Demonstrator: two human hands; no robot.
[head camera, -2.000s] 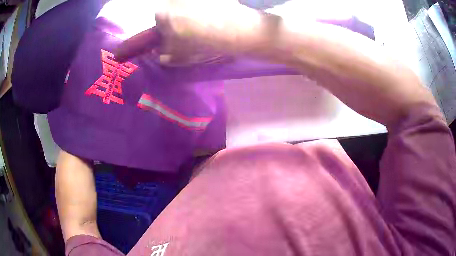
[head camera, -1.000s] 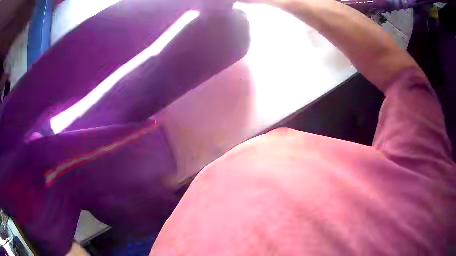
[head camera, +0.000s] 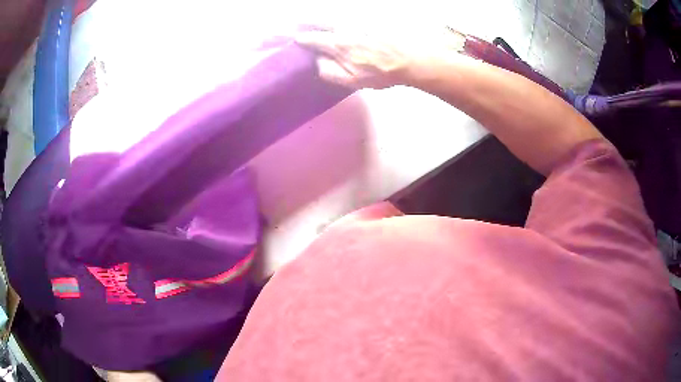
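A dark purple garment lies over the left end of the pale table, with a red emblem and a white stripe trim edged in red. Its sleeve stretches up and right across the table. My right hand lies on the sleeve's far end, fingers extended; glare hides whether it grips the cloth. My left hand is hidden under the garment's lower edge; only a bit of forearm shows at the bottom. The iron rests right of my right hand, partly behind my forearm.
The iron's hose runs off to the right edge. The pale table has a dark gap below its near edge. A blue tube-like bar stands at the upper left. A gridded pale pad is at the upper right.
The garment's emblem and stripe have come back into view at the lower left. The sleeve now lies as one strip toward the upper right. My right hand has come down into view on its end.
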